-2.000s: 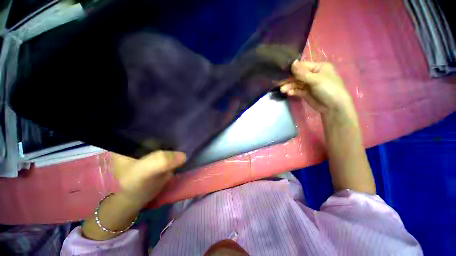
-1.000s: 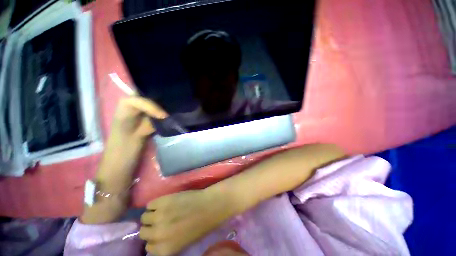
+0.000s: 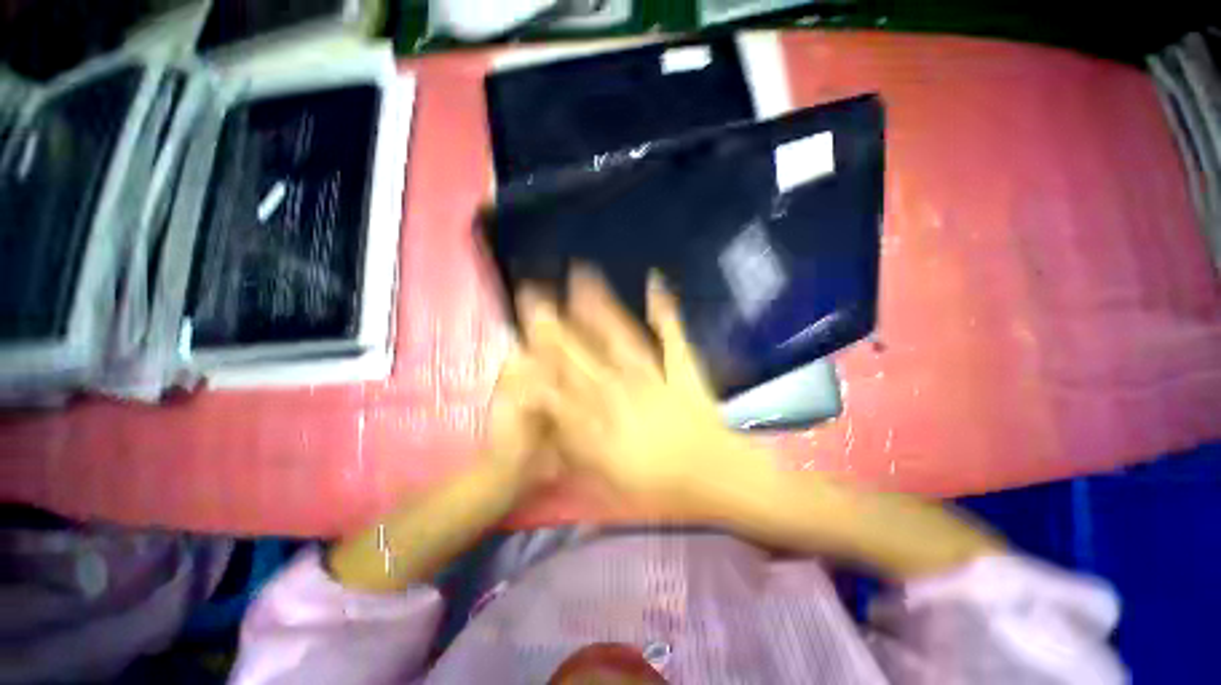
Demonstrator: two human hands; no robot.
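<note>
A black tablet (image 3: 643,234) with a white label near its upper right corner lies askew in front of me. A light grey slab (image 3: 793,399) shows from under its lower right edge. Another black tablet (image 3: 603,107) with a white label lies behind it on white foam (image 3: 769,78), partly covered. My right hand (image 3: 629,388), blurred, is over the front tablet's lower left edge with its fingers spread. My left hand (image 3: 516,408) is beside and partly behind my right hand; its fingers are blurred and hidden, so its grip cannot be told.
At the left, a black tablet with fine pale lines (image 3: 288,221) lies on white foam, beside more foam-layered tablets (image 3: 60,214). White-grey layers (image 3: 1192,121) stand at the right end of the red table (image 3: 1018,268). Blue surfaces (image 3: 1138,562) are below right.
The front tablet was held up with a glossy face showing; now it lies lower with a labelled face showing. My right hand has moved up from near my body to the tablet. The view has shifted.
</note>
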